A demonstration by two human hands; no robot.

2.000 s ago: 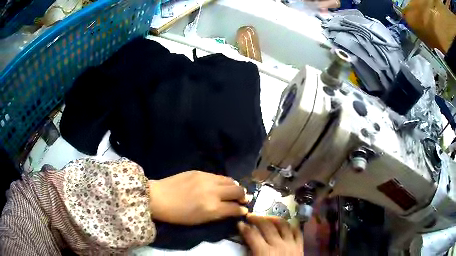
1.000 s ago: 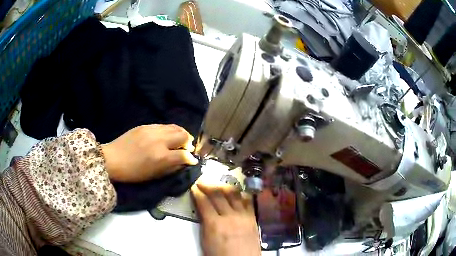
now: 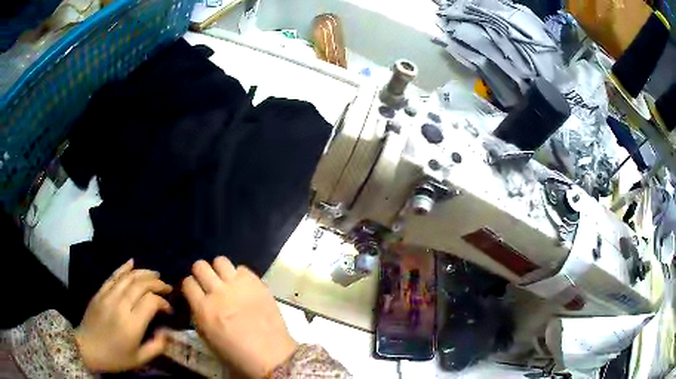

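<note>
A black garment panel lies flat and partly bunched on the white table, left of the sewing machine. My left hand and my right hand are both on its near edge, side by side at the lower left, fingers bent onto the cloth. The cloth between them is dark and blurred, so a seam edge cannot be made out. The needle plate and bed are uncovered, and both hands are apart from them.
A blue perforated basket stands at the upper left. A smartphone with a lit screen and a shiny black bundle lie under the machine arm. A brown object lies in the pale trough. Grey cloth is piled behind.
Both hands have moved away from the needle area to the left and nearer the wearer, with the black cloth drawn off the bed. My right hand has left the bed and is now on the cloth.
</note>
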